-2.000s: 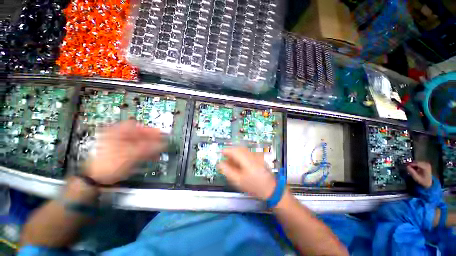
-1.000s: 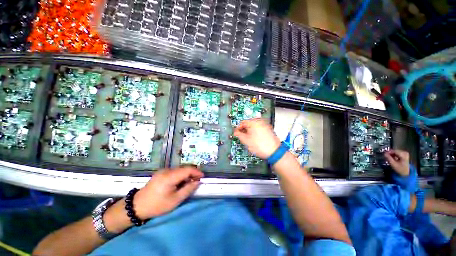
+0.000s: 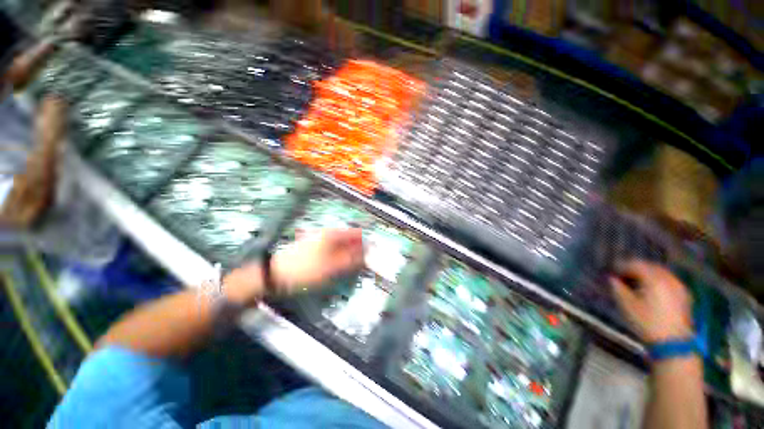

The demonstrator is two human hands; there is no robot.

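The picture is blurred by motion. My left hand (image 3: 320,261) is over the left part of a carrier of green circuit boards (image 3: 356,308), fingers close together; whether it holds anything cannot be told. My right hand (image 3: 658,302), with a blue wrist strap, is at the narrow component tray (image 3: 616,243), fingers bent down; its fingertips and anything in them are unclear. The carrier to the right holds green boards (image 3: 440,356), with orange components (image 3: 536,387) on its two right-hand boards.
Behind the rail (image 3: 473,264) are the large component tray (image 3: 503,159), the orange component heap (image 3: 356,121) and a dark, glittering heap (image 3: 268,88). More board carriers (image 3: 222,197) run left. A co-worker's arm (image 3: 38,167) is at far left. A pale carrier (image 3: 607,394) is at lower right.
The view has swung left and tilted. My left hand has moved from the front rail over the boards. My right hand has moved from the boards to the narrow tray. A second orange spot shows.
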